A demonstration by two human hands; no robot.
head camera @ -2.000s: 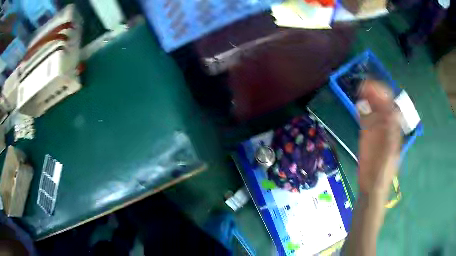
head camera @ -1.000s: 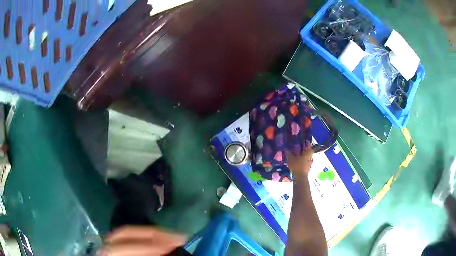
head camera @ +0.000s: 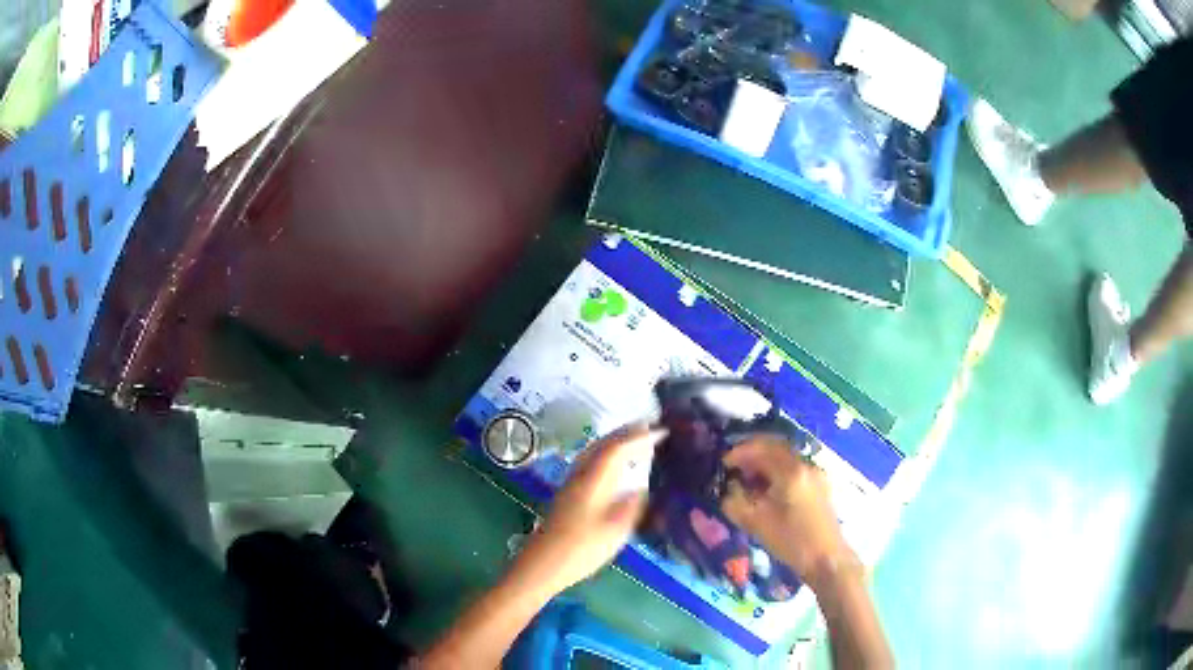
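The patterned dark pouch (head camera: 713, 524), with pink and red shapes, is held above the white and blue printed carton (head camera: 556, 347). Its top looks open and something white shows at its mouth. My left hand (head camera: 605, 491) grips the pouch's left edge. My right hand (head camera: 778, 497) is at its right side with fingers bent over the top; what the fingers pinch is blurred. A round silver lid (head camera: 509, 439) stands on the carton's left corner.
A blue bin (head camera: 785, 111) of black parts and clear bags is beyond the carton. A slotted blue basket (head camera: 98, 196) is at upper left, a blue stool (head camera: 589, 641) at the bottom. A person's legs and white shoes (head camera: 1109, 340) are at right.
The pouch has been lifted off the carton and turned. My left hand has come in to hold it, and my right hand has moved to its top. The view has shifted; a person's legs now show.
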